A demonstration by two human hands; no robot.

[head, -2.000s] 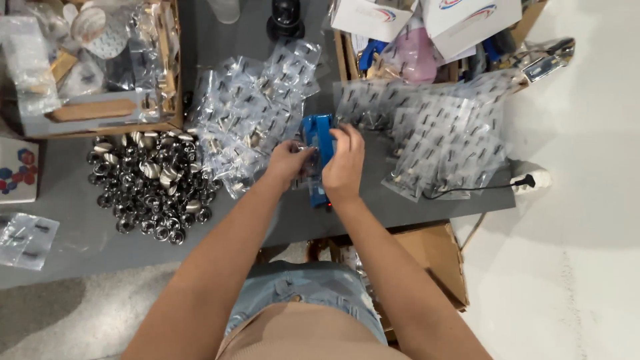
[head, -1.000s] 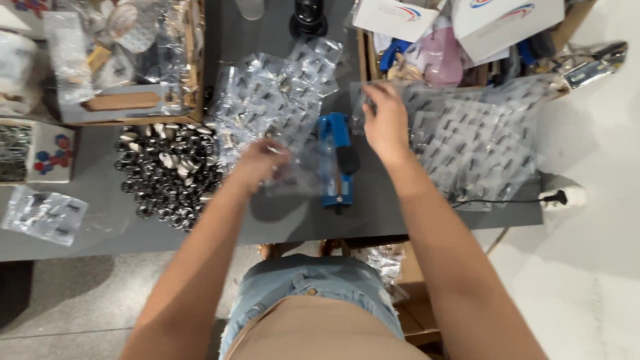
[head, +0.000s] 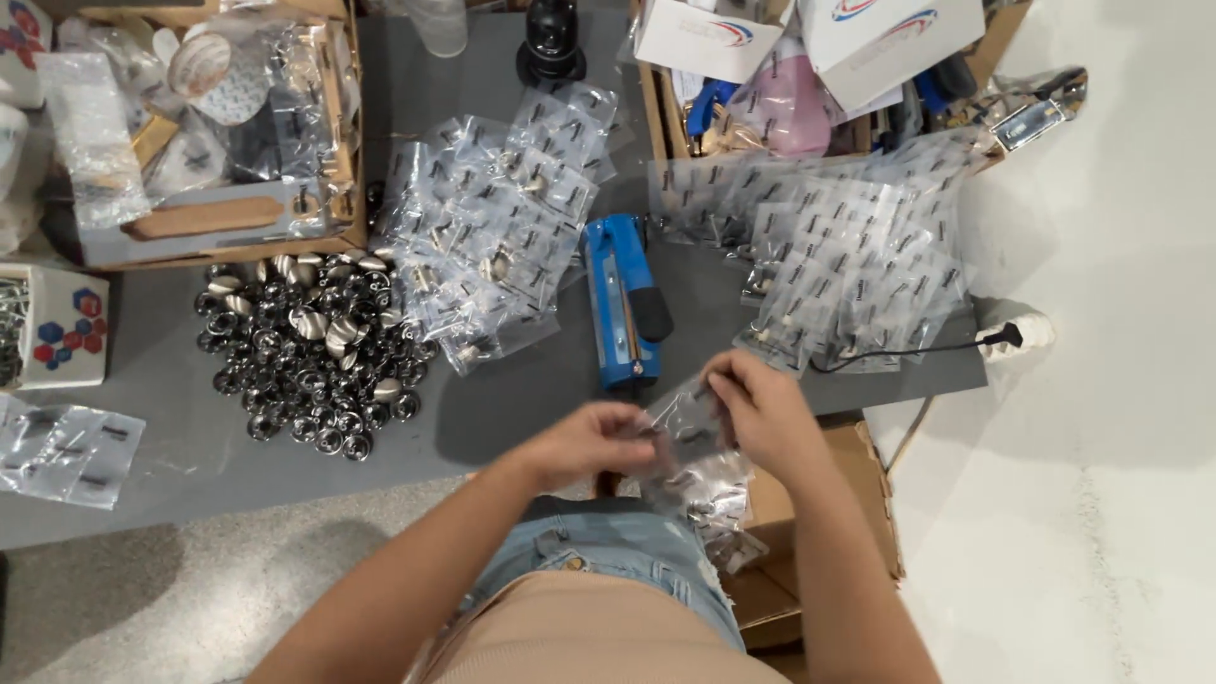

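Between my left hand (head: 608,442) and my right hand (head: 755,404) is a clear plastic bag (head: 689,423), pinched at both sides in front of the table's edge. Just beyond them on the grey table lies a blue bag sealer (head: 622,302) with a black grip. Left of the sealer is a pile of small clear bags with metal parts inside (head: 499,228). Farther left lies a heap of round metal knobs and bases (head: 309,342). Right of the sealer, more small printed bags (head: 836,256) overlap in a pile.
Cardboard boxes of mixed parts stand at the back left (head: 237,255) and back right (head: 655,114). A black object (head: 553,43) stands between them. A black cable (head: 902,350) runs to a white socket (head: 1021,337). Below the table's edge is an open cardboard box (head: 855,494).
Both hands have moved from around the sealer towards my body, and a clear bag is now stretched between them. The sealer, earlier partly covered by my hands, lies uncovered.
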